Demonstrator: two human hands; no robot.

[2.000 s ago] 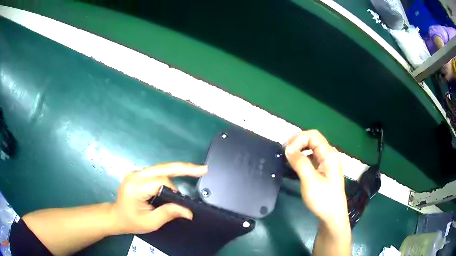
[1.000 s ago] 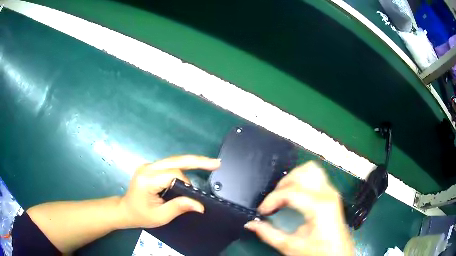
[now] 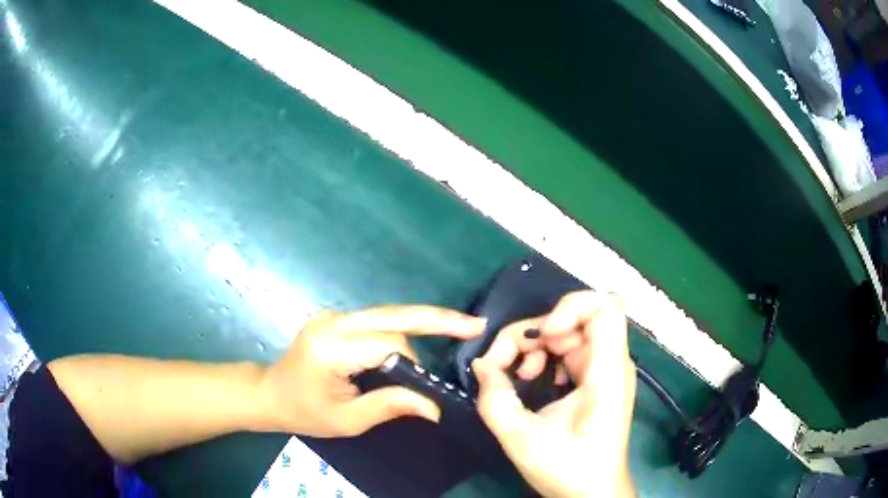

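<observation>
My left hand (image 3: 355, 374) holds a folded thin black pad sheet (image 3: 414, 457) with pale dots along its fold; its index finger touches the left edge of the black square unit (image 3: 526, 297). My right hand (image 3: 560, 389) is over the unit and hides much of it. A tiny black disc (image 3: 532, 333) shows at my right fingertips. One corner recess shows at the unit's top. The unit's cord (image 3: 662, 389) runs right to a folded bundle (image 3: 716, 428).
White paper with blue print (image 3: 307, 475) lies under the pad sheet. A white edge strip (image 3: 545, 229) separates the glossy green bench from the green belt (image 3: 604, 214). The plug (image 3: 764, 300) lies over the belt side. White wrapped material (image 3: 842, 151) is at upper right.
My right hand has moved from the pad sheet's edge up over the unit, and a black disc now shows at its fingertips. The view has shifted, so unit and left hand sit farther right.
</observation>
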